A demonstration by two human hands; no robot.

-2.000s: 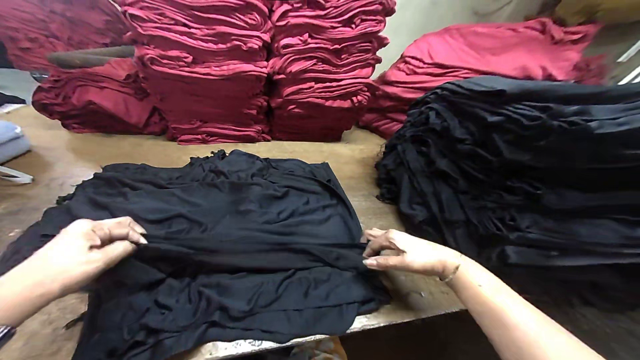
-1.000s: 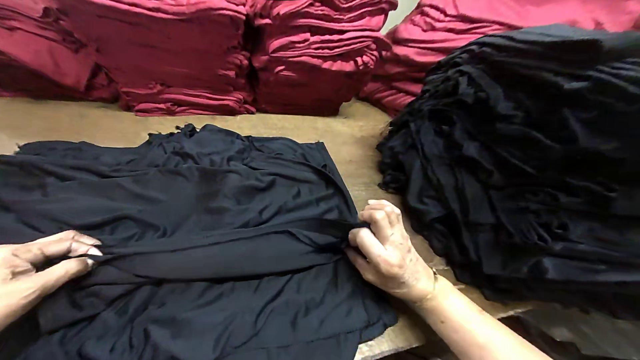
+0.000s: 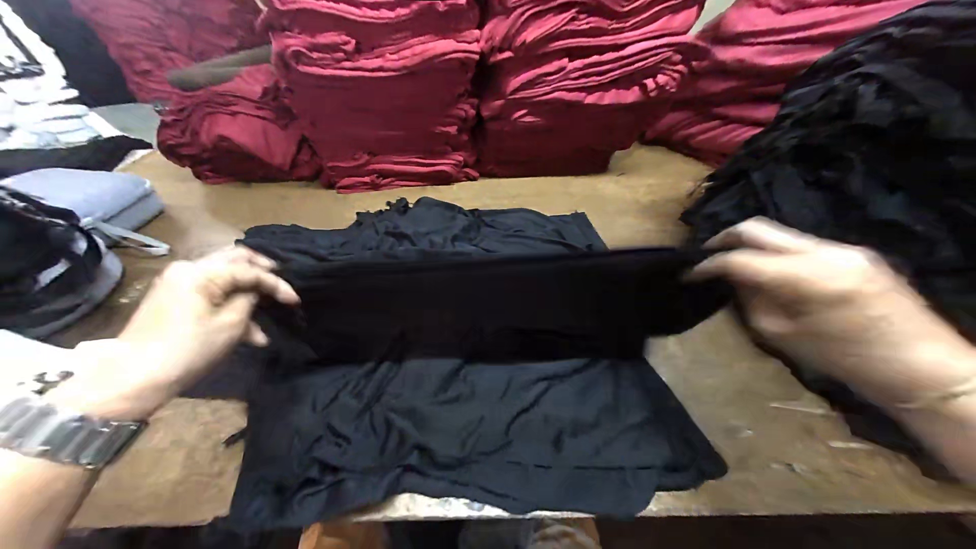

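A folded strip of black fabric (image 3: pixel 488 305) is stretched between my two hands, raised over a spread black cloth (image 3: pixel 457 435). My left hand (image 3: pixel 206 305), with a metal-banded watch at the wrist, pinches the strip's left end. The right end is pinched by my right hand (image 3: pixel 793 274), which is slightly blurred and has a thin band at its wrist. The spread cloth lies wrinkled on a wooden table (image 3: pixel 762 457), its lower edge reaching the table's front edge.
Tall stacks of folded red fabric (image 3: pixel 374 99) stand along the back. A large heap of black fabric (image 3: pixel 862 130) rises at the right. Folded grey cloth (image 3: pixel 84 194) and a black-and-grey item (image 3: pixel 46 267) lie at the left.
The black strip, low against the cloth a second ago, is now lifted and held taut between both hands. The view has shifted and takes in more of the table's left side.
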